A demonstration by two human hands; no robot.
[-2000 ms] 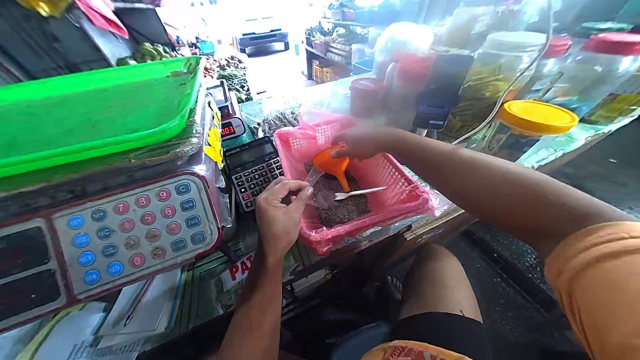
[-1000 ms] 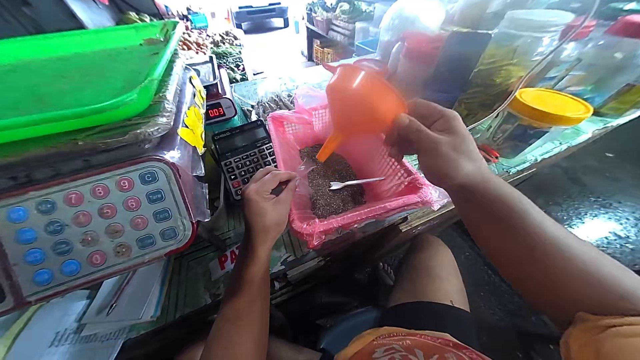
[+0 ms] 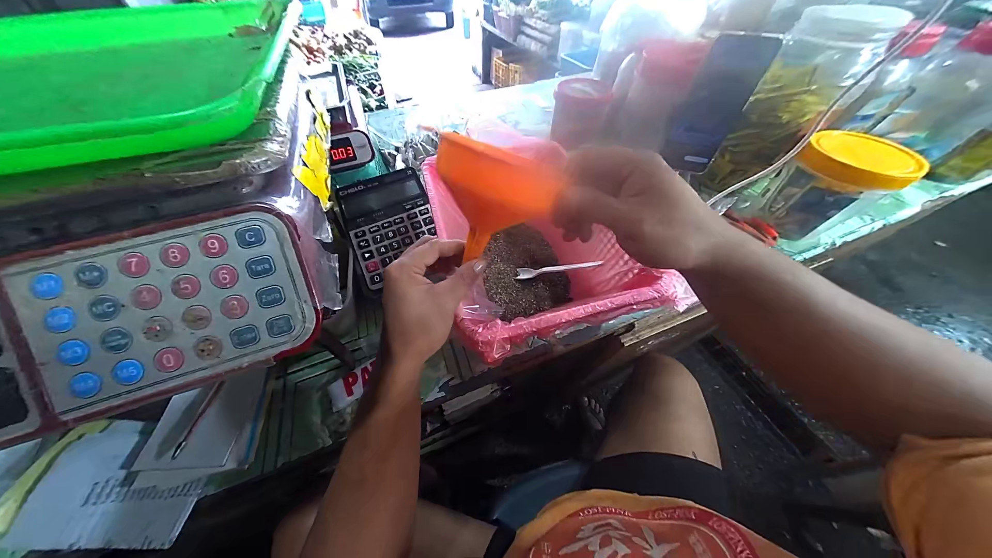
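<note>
My right hand [image 3: 620,198], partly blurred, grips the rim of an orange plastic funnel [image 3: 496,182] over a pink plastic basket [image 3: 496,333]. The funnel tilts, its spout pointing down at the fingers of my left hand [image 3: 426,294]. Those fingers pinch the mouth of a small clear plastic bag [image 3: 482,298] around the spout tip; most of the bag is hidden or hard to see. Dark brown ground or granular stuff [image 3: 515,298] lies in the lined basket, with a white plastic fork [image 3: 562,269] on top of it.
A calculator [image 3: 387,221] lies left of the basket. Further left are a scale's keypad [image 3: 170,302], a green tray [image 3: 139,93] and papers [image 3: 108,496]. Behind and right stand lidded jars, one with a yellow lid [image 3: 868,159], and a phone [image 3: 721,101]. A cable [image 3: 814,132] crosses the jars.
The funnel, held upright off to the right of my left hand one second ago, has moved left and down to it. Two seconds ago it was low in the basket.
</note>
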